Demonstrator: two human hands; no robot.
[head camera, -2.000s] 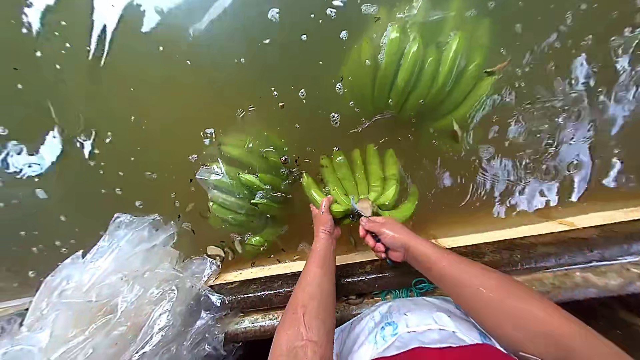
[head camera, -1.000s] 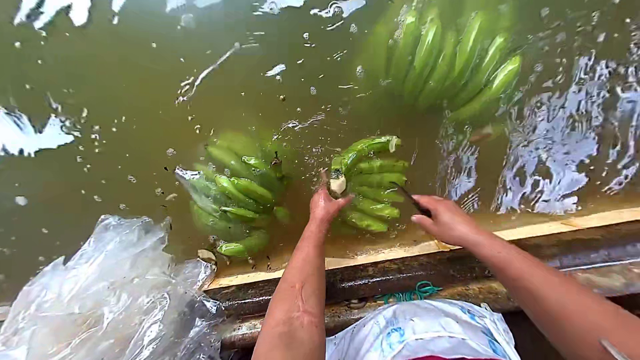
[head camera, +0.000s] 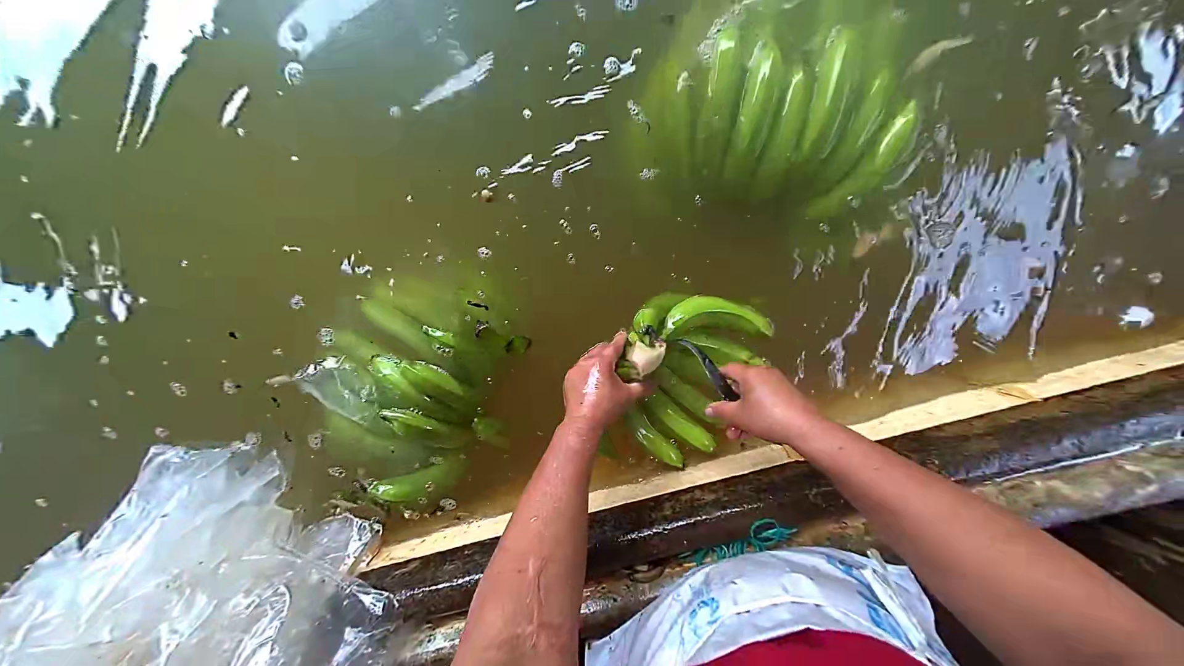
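My left hand (head camera: 601, 381) grips the pale cut crown of a hand of green bananas (head camera: 680, 412) at the water's surface near the tank edge. In my right hand (head camera: 763, 404) is a knife with a dark curved blade (head camera: 705, 363), its tip close to the right side of the crown. The bananas fan out to the right and below the crown, partly under my right hand. Another cluster of green bananas (head camera: 421, 393) lies half sunk to the left, with a scrap of clear plastic on it. A larger cluster (head camera: 786, 116) is submerged farther off.
Crumpled clear plastic sheeting (head camera: 176, 564) lies at the lower left. A pale wooden edge strip (head camera: 971, 402) borders the murky water, with dark wet rails below it. Teal twine (head camera: 745, 544) is on the rails beside a white printed apron (head camera: 777, 592) over red clothing.
The hand of bananas has turned between the frames: two seconds ago its fingers pointed away from me. The right hand with the knife has moved from beside the fingers toward the crown since one second ago.
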